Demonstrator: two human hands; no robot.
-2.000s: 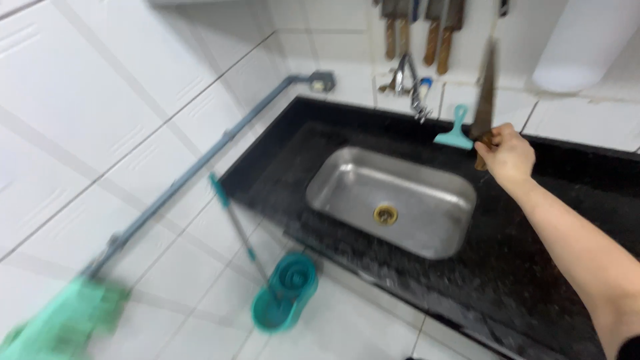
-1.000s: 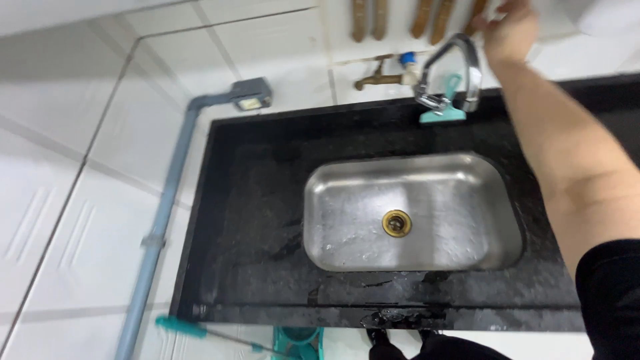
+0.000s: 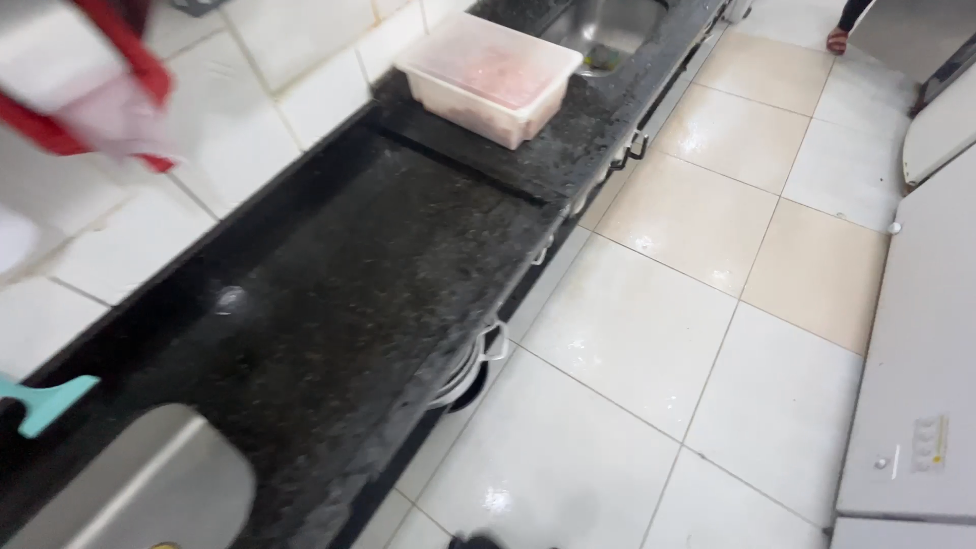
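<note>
Neither my left hand nor my right hand shows in the head view. At the lower left lies the near stainless steel sink basin (image 3: 152, 488), set in the black stone counter (image 3: 343, 282). A turquoise squeegee (image 3: 53, 400) rests behind it by the wall. Farther along the counter stands a lidded translucent plastic tub (image 3: 488, 76) with pinkish contents. Beyond the tub is a second steel sink (image 3: 610, 30) with a small green and yellow item inside, perhaps a sponge.
Pots with metal handles (image 3: 494, 341) sit under the counter edge. A blurred red-framed object (image 3: 145, 69) hangs at the upper left wall. White appliance-like doors (image 3: 915, 366) line the right side of the tiled floor (image 3: 633, 343). A person's foot (image 3: 837, 40) shows at the top right.
The view has swung far right along the counter. My right hand, which held a knife near the wall two seconds ago and then reached to the hanging knives, is out of view.
</note>
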